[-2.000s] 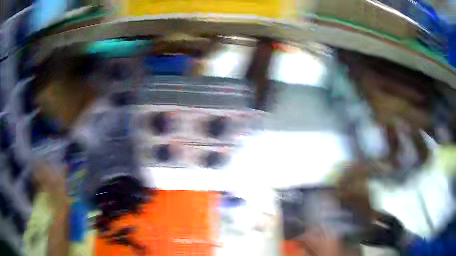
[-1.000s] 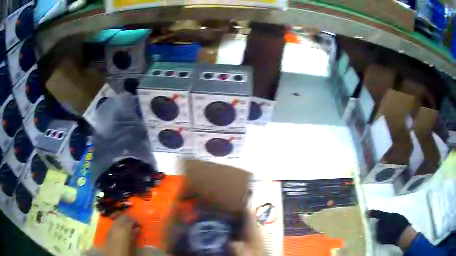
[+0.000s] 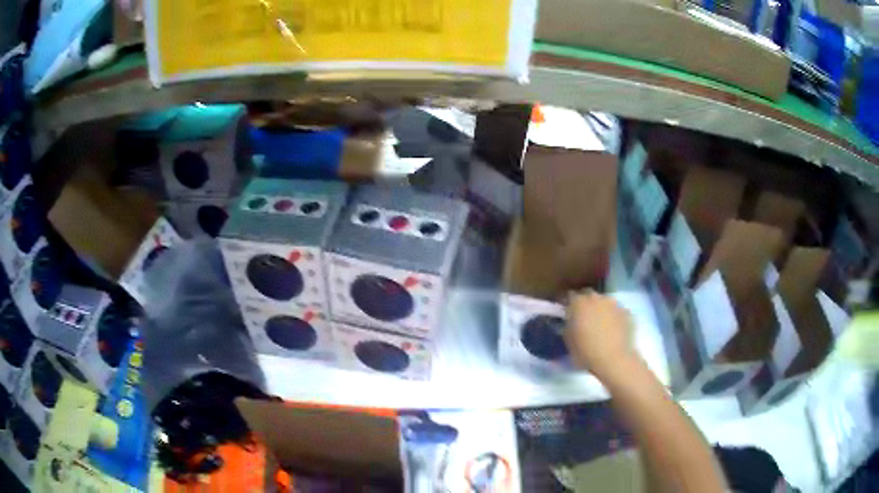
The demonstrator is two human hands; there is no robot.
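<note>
My right hand (image 3: 598, 332) reaches in from the lower right, slightly blurred. It is at the right front edge of an open retail box (image 3: 536, 332) on the white bench, and its fingers appear to grip that edge. The box has its tall brown flap (image 3: 571, 202) standing up. Another box with a raised brown flap (image 3: 328, 443) is at the near edge, on the orange mat (image 3: 226, 469); its lower part is cut off. My left hand is out of the picture.
Closed boxes (image 3: 381, 289) stand behind the mat. A dark cable heap (image 3: 202, 414) spills from a grey bag (image 3: 198, 308) at left. Open boxes (image 3: 737, 308) stand at right. A black-gloved hand (image 3: 752, 469) shows at lower right. A shelf edge (image 3: 617, 91) crosses above.
My right hand has reached forward to an open box now on the bench. My left hand has left the picture. The near box shows lower, and its speaker is no longer visible.
</note>
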